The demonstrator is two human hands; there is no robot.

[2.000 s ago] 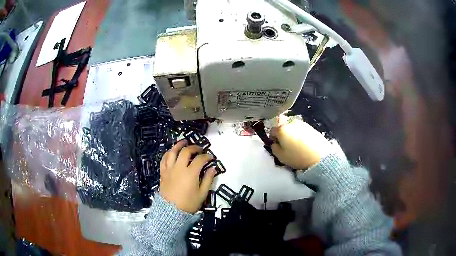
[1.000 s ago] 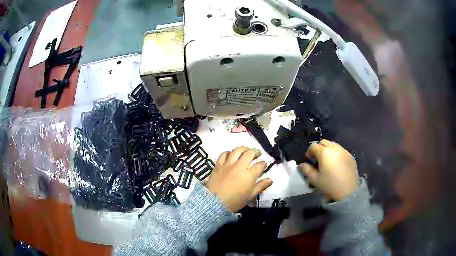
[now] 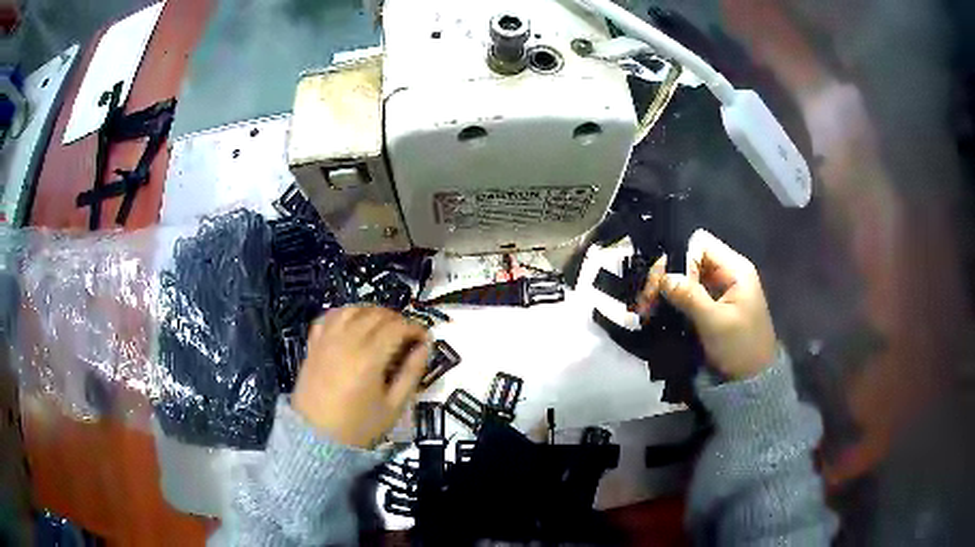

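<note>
A black webbing strap (image 3: 476, 293) lies sideways on the white work plate, just below the needle area, with a black slider buckle (image 3: 543, 291) at its right end. My left hand (image 3: 358, 374) is bent over the right edge of the loose buckle heap (image 3: 305, 262). A buckle (image 3: 439, 363) shows at its fingertips; whether they grip it is unclear. My right hand (image 3: 727, 305) is at the cut webbing pieces (image 3: 668, 342) right of the plate, thumb and fingers close together; a hold on a piece cannot be made out.
The sewing machine head (image 3: 508, 160) stands over the plate. A clear bag of buckles (image 3: 214, 331) is at left. Strap assemblies with buckles (image 3: 503, 470) bunch at the near edge. A white lamp (image 3: 764, 144) hangs at right. Crossed straps (image 3: 128, 160) lie upper left.
My left hand has moved left from the plate's middle to the buckle heap. My right hand has moved up slightly over the webbing pieces. The strap by the needle now lies sideways, its buckle showing.
</note>
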